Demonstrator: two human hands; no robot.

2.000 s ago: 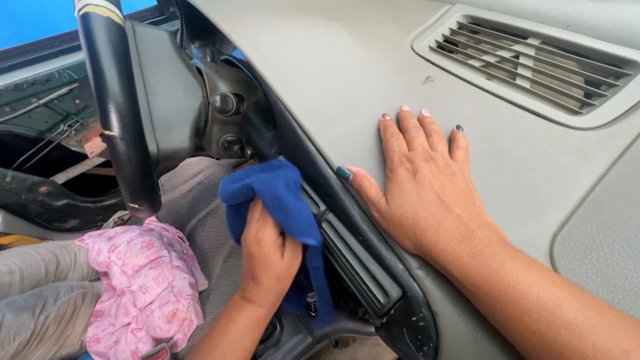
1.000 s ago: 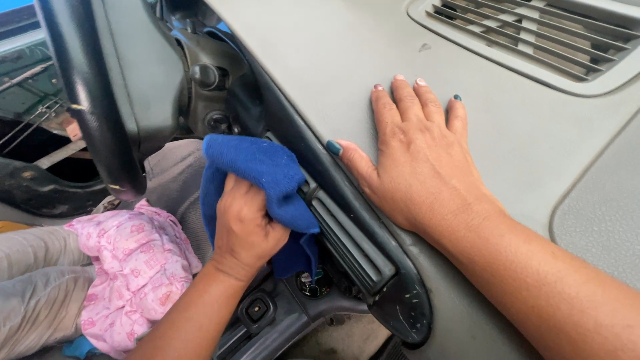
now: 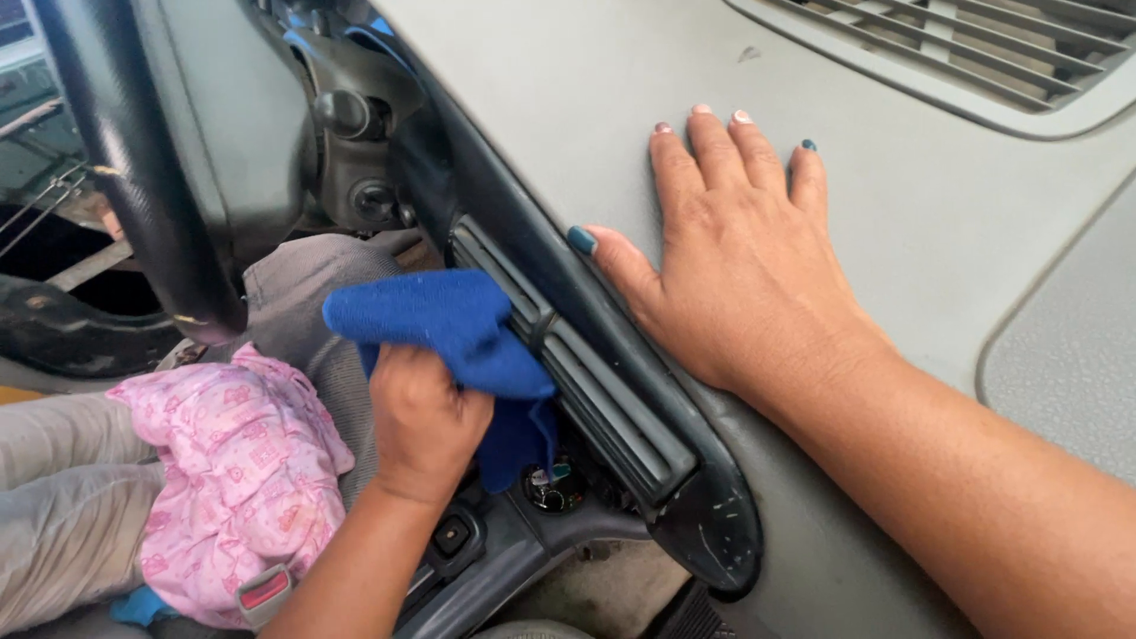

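Note:
My left hand (image 3: pixel 426 426) is closed around a bunched blue cloth (image 3: pixel 422 311). Part of that cloth lies over the edge of the dashboard's center air vents (image 3: pixel 612 408), and a fold hangs below my fist. The vents' long dark slats show above and below the cloth. My left fingertips are mostly hidden. Palm down on the grey dashboard top (image 3: pixel 550 98) rests my right hand (image 3: pixel 745 257), fingers spread and thumb near the black trim (image 3: pixel 710 524) that surrounds the vents. It holds nothing.
A black steering wheel (image 3: pixel 142 177) stands at left, beside the ignition switch (image 3: pixel 373 201). Pink printed fabric (image 3: pixel 248 479) lies by a person's light trousers (image 3: pixel 71 532), above a seat belt buckle (image 3: pixel 264 595). A slatted windshield vent (image 3: pixel 967 44) is at upper right.
The blue cloth in my left hand has shifted off the upper part of the vents, so more slats show there. My right hand remains flat on the dashboard.

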